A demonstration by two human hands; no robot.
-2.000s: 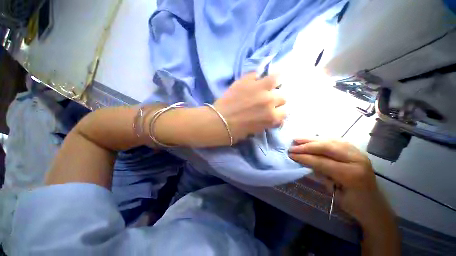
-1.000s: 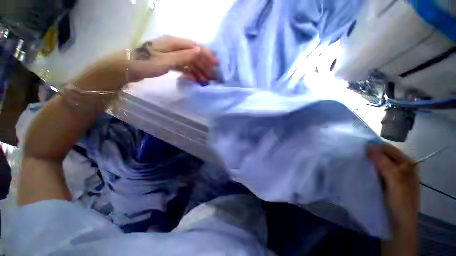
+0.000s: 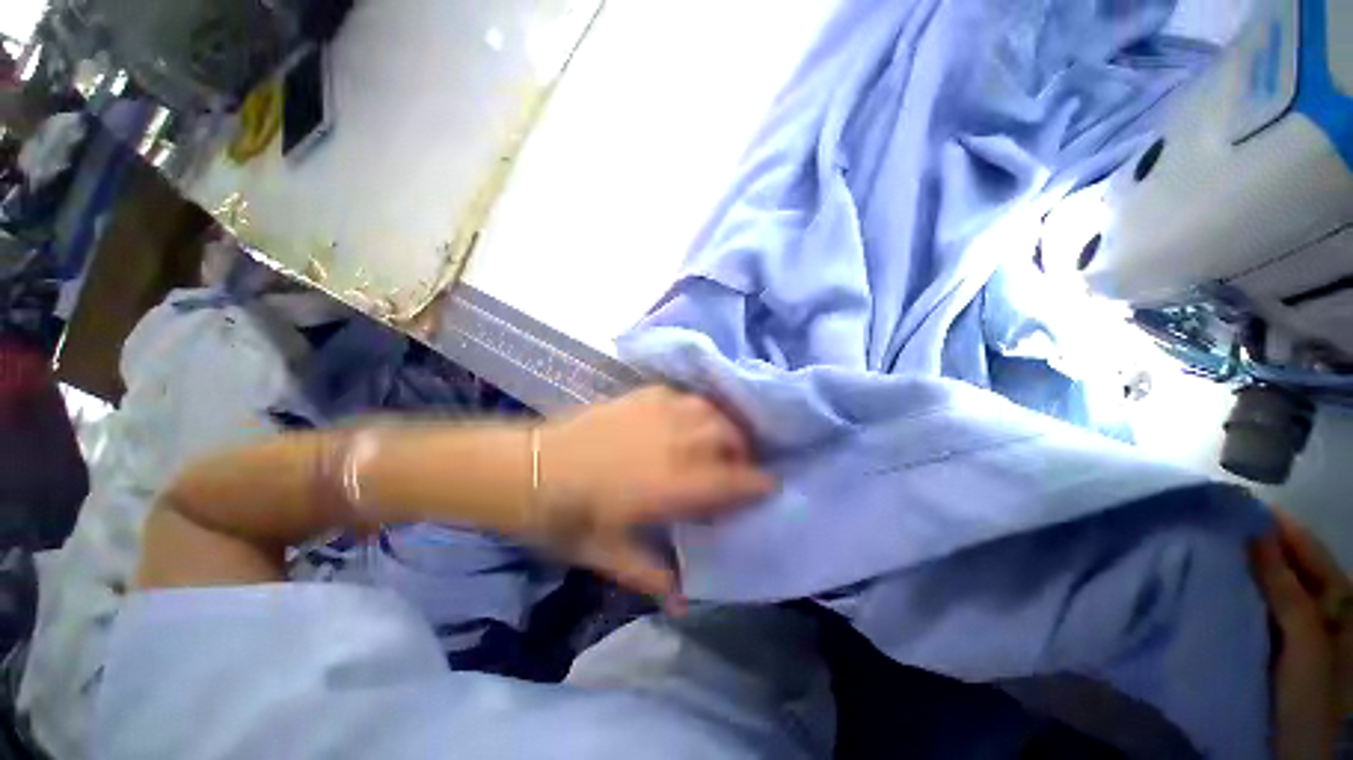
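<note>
A light-blue garment (image 3: pixel 920 490) lies over the table's front edge, with a flat folded band across its front. More of the cloth lies in loose folds at the back, up to the machine. My left hand (image 3: pixel 638 475) is on the garment's near left part, slightly blurred, fingers bent with the cloth at the fingertips; whether it grips is unclear. My right hand (image 3: pixel 1306 609) is at the right edge, partly cut off, and holds the garment's right end. The white sewing machine head (image 3: pixel 1217 193) with a blue stripe stands at the upper right; glare hides the needle area.
A printed ruler strip (image 3: pixel 519 351) runs along the table's front edge. Yellow-handled scissors (image 3: pixel 257 122) and a dark phone (image 3: pixel 307 101) lie at the far left. A dark cylindrical part (image 3: pixel 1266 432) sits below the machine head. Blue cloth pieces hang below the table.
The garment is spread along the front edge, its band flatter. My left hand has come down from the table onto the cloth; my right hand has moved right with its end. The view has shifted.
</note>
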